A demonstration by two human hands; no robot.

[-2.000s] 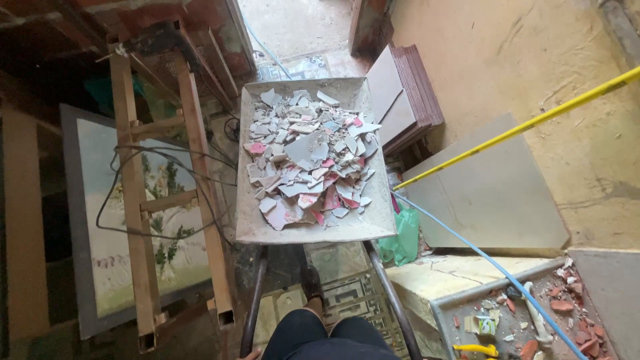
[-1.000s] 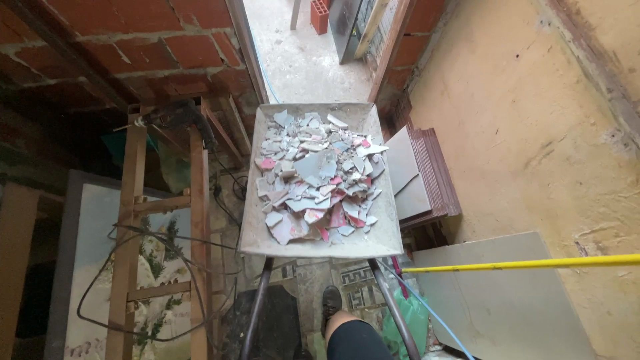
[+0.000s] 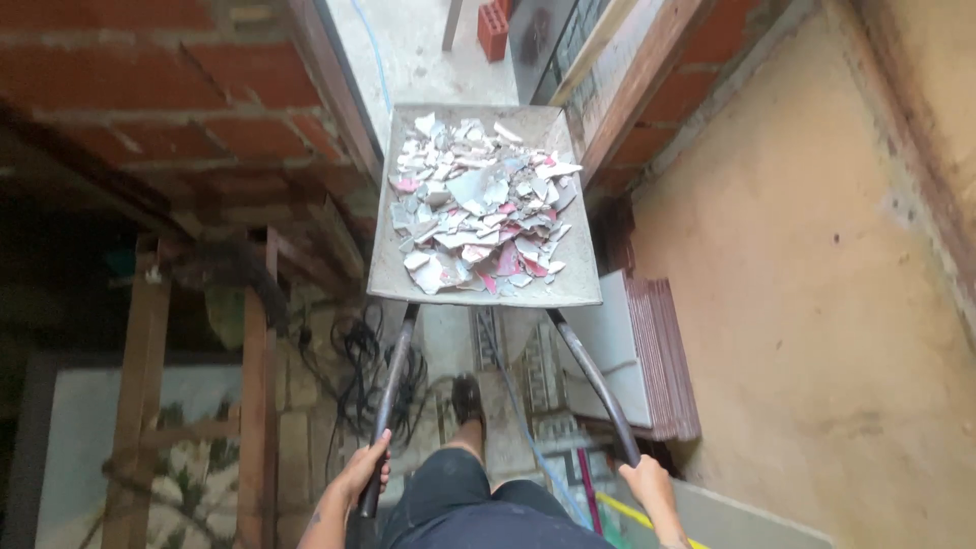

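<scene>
A metal wheelbarrow [image 3: 587, 267] stands ahead of me, its tray holding a heap of broken tile pieces [image 3: 473, 198], mostly white and grey with some pink. My left hand [image 3: 364, 467] is closed around the left tubular handle, whose end sticks out below the fist. On the right handle, my right hand [image 3: 646, 479] grips near its end, which the hand hides. The front of the tray is at the doorway, between its two wooden jambs. The wheel is hidden under the tray.
Brick wall and a wooden jamb [image 3: 335, 84] flank the left side; another jamb [image 3: 644, 76] is at right. A tile stack [image 3: 659, 358] leans by the right wall. A wooden ladder [image 3: 255, 396] and coiled black cable [image 3: 366, 358] lie left. A hollow red brick [image 3: 493, 30] stands beyond the doorway.
The wheelbarrow has moved forward to the doorway, past the ladder and the tile stack. Both hands on the handles have come into view.
</scene>
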